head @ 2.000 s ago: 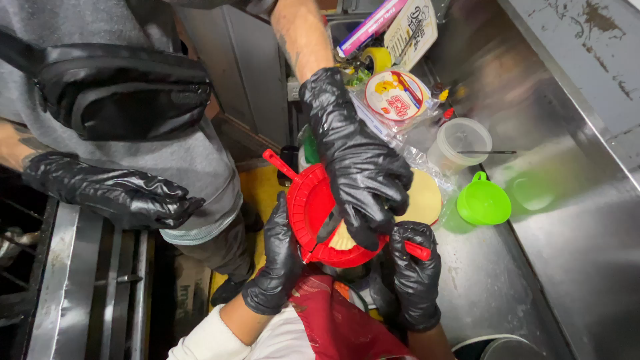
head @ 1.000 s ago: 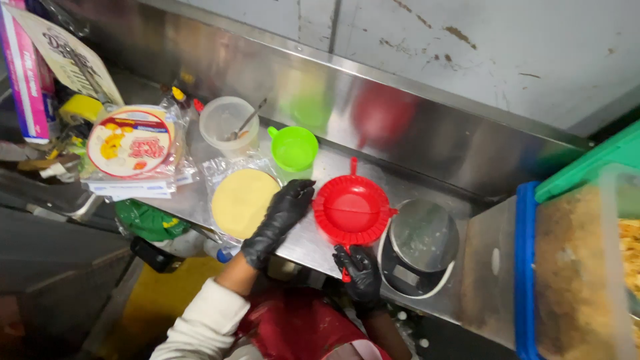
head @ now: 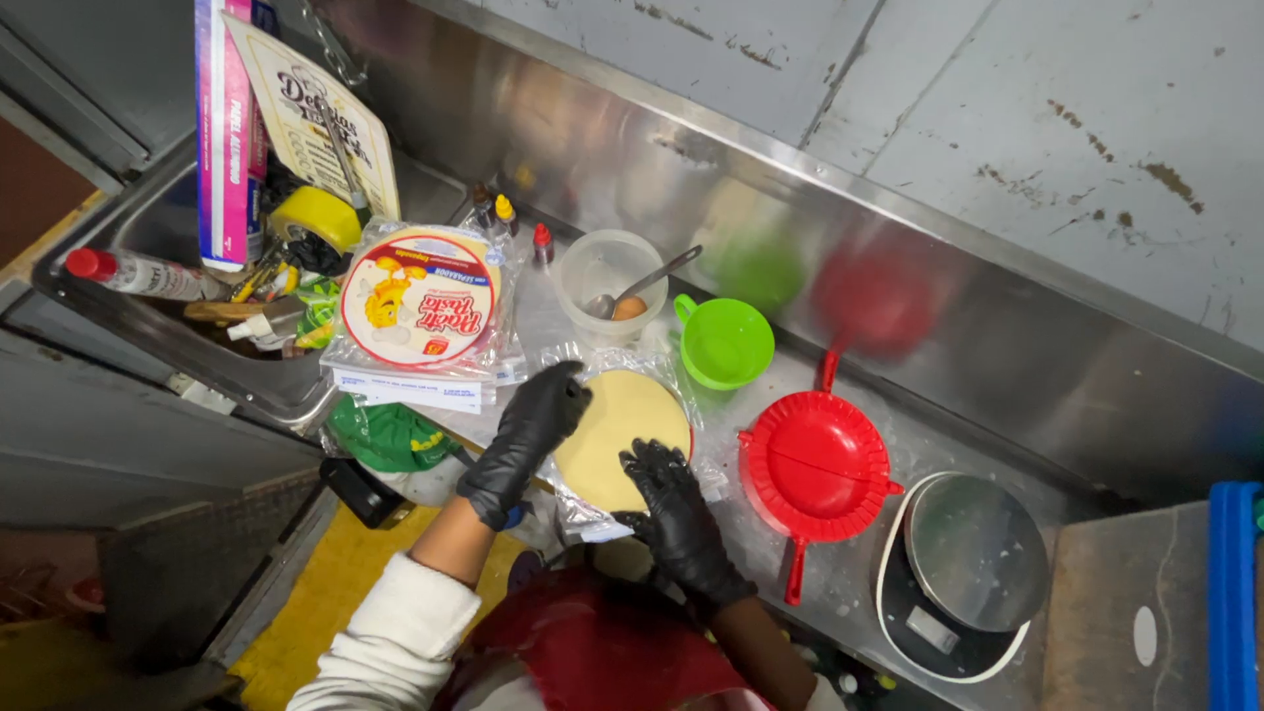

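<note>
A stack of round yellow dough discs lies on clear plastic on the steel counter. My left hand, in a black glove, is at the stack's left edge with fingers bent; whether it grips anything is unclear. My right hand, gloved too, has its fingers spread over the lower right edge of the discs. Right of it lies a red plastic dumpling press, unfolded flat, its bowl bare. Behind are a green plastic cup and a clear tub holding a spoon and a brown egg-like thing.
A kitchen scale stands at the right, beside a blue-edged container. Left are a packet of dough discs, small dropper bottles and a steel sink filled with boxes, tape and a red-capped bottle. A steel backsplash runs behind.
Two seconds ago another person's gloved hand was over the red press between my hands; that person is out of view now. My right hand has left the press handle for the discs. The view has turned.
</note>
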